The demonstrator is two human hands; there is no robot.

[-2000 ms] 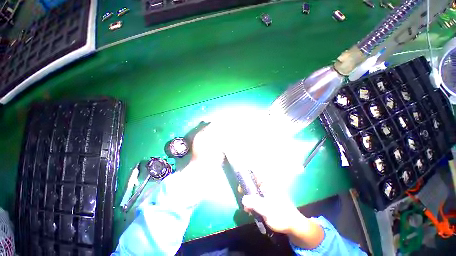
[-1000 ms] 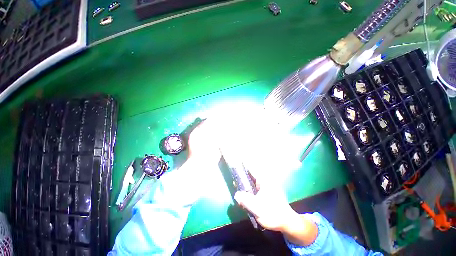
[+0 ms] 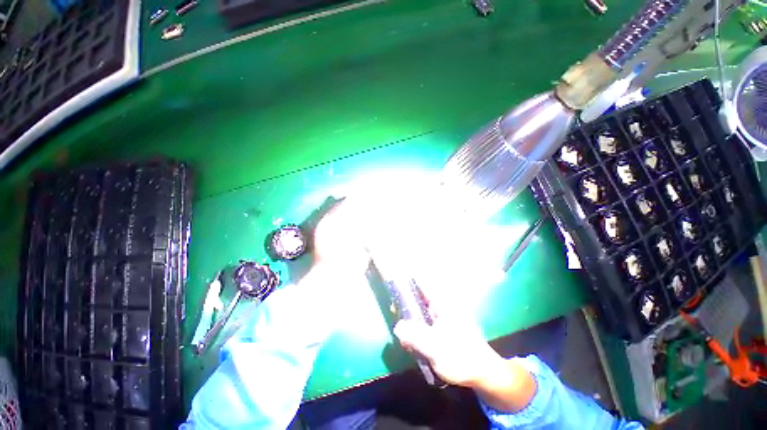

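Observation:
My right hand is closed around a dark stick-like tool, perhaps an electric screwdriver, slanted up and left; its tip is lost in white glare. My left hand reaches into the same glare from the lower left. Its fingers and anything in them are washed out. Left of it lies a round black part with a pale centre. A second round dark part lies lower left, beside a slim dark stick and a pale sliver-like tool.
A ribbed silver lamp head hangs above right of my hands. A filled black tray is at right, with a thin dark tool beside it. Stacked black trays are at left. Orange-handled pliers lie lower right, a white fan upper right.
The whole view has shifted slightly, moving the bench items a little left. My right hand still holds the tool in nearly the same pose, and the round parts lie as before.

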